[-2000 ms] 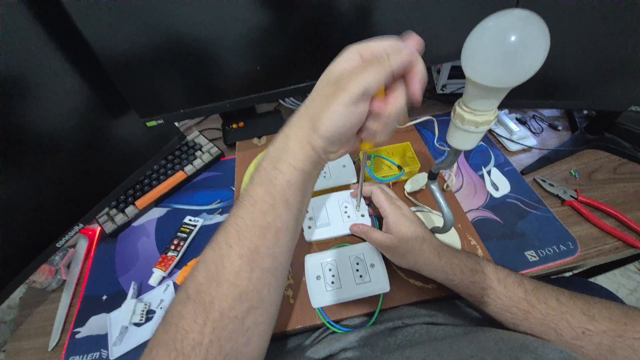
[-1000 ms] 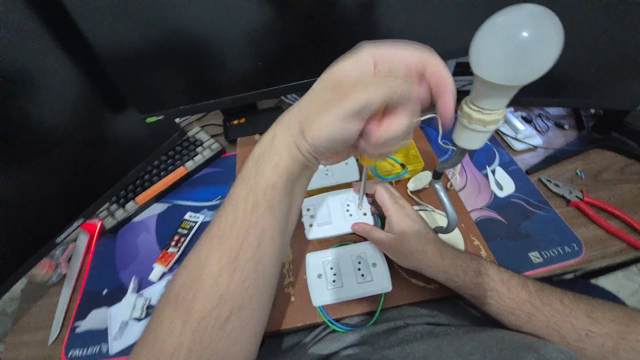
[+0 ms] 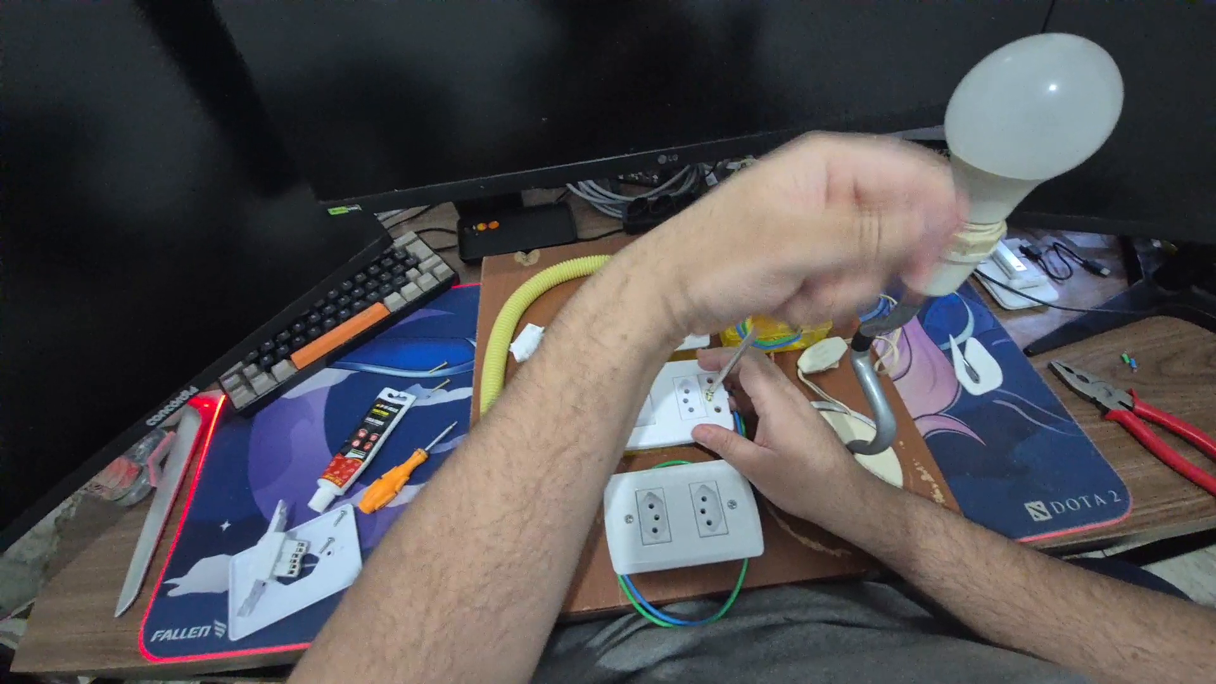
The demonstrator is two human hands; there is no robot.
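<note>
My left hand (image 3: 836, 233), blurred, is closed around a screwdriver whose handle is hidden in the fist. The screwdriver's metal shaft (image 3: 733, 361) leans to the right, with its tip at a screw by the right end of a white outlet plate (image 3: 655, 432). My right hand (image 3: 784, 427) grips this plate's right end, thumb at the front and fingers behind. My left forearm covers the plate's left part. Just in front lies a white double-socket plate (image 3: 684, 556) with green and blue wires (image 3: 655, 608). Behind the hands is a yellow electrical box (image 3: 788, 332), partly hidden.
A light bulb (image 3: 1035, 109) on a bent grey tube (image 3: 869, 389) stands close to my left hand. The brown board (image 3: 589, 594) carries yellow corrugated conduit (image 3: 518, 313). An orange screwdriver (image 3: 394, 480), glue tube (image 3: 366, 446) and switch plate (image 3: 318, 579) lie left; red-handled pliers (image 3: 1130, 408) lie right.
My left hand has moved to the right, and the screwdriver shaft, nearly upright before, now leans right. My right hand stays at the plate.
</note>
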